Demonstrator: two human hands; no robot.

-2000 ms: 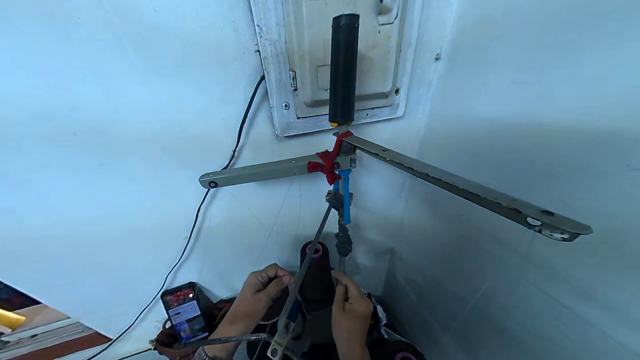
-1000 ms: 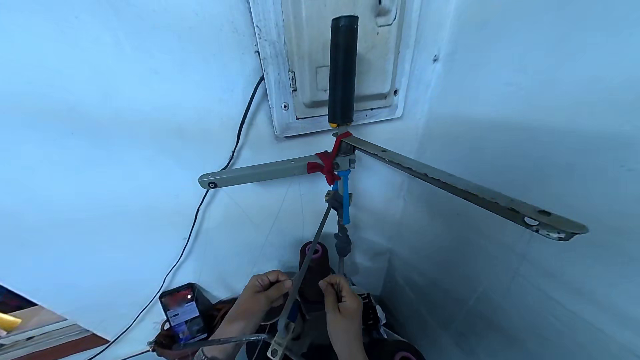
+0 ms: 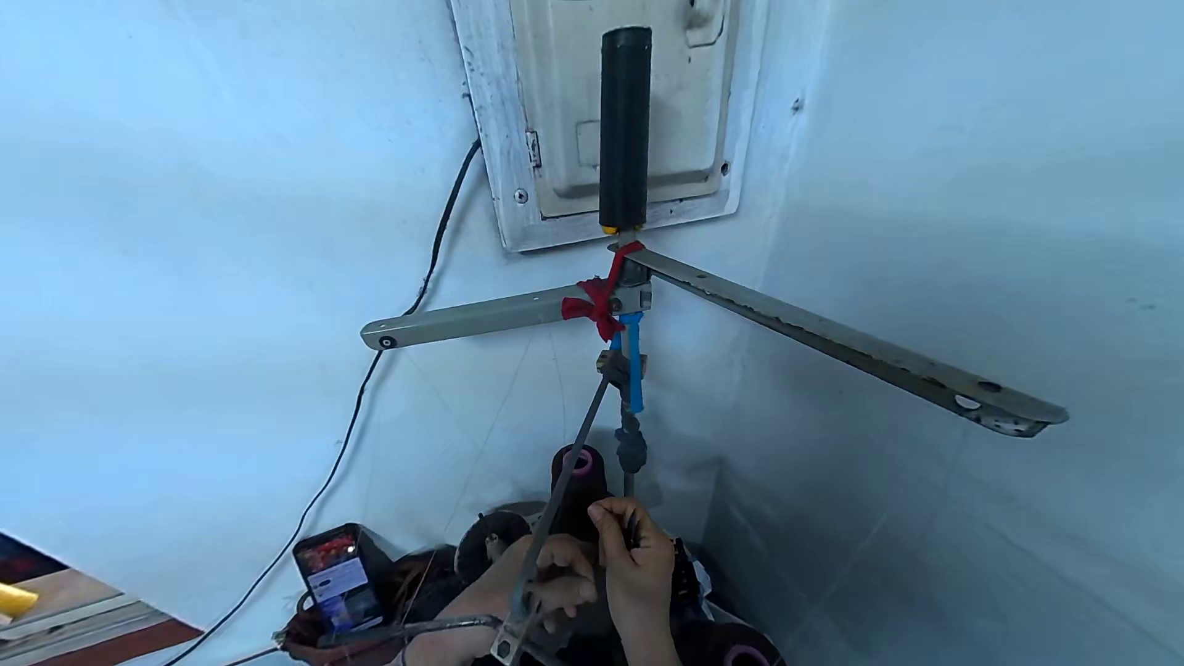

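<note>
At the bottom centre my left hand (image 3: 560, 578) is behind a thin metal rod (image 3: 555, 504), its fingers partly curled; whether it holds anything is hidden. My right hand (image 3: 634, 546) is raised just to the right, thumb and forefinger brought together; anything as fine as thread between them is too small to tell. Just above the hands is a dark thread cone (image 3: 581, 476) with a pink rim. The rod slants up to a metal fitting tied with blue cloth (image 3: 635, 365) and red cloth (image 3: 601, 305), where two metal arms spread left (image 3: 472, 317) and right (image 3: 832, 342).
A black cylinder (image 3: 625, 129) rises above the joint, before a metal panel door (image 3: 573, 92). A black cable (image 3: 342, 449) runs down the wall. At lower left a lit smartphone (image 3: 339, 578) leans by a brown basket (image 3: 347, 652). Another thread cone (image 3: 740, 652) is at the bottom right.
My left hand has moved right and down, from left of the rod to behind it. My right hand's fingers now point up and to the left.
</note>
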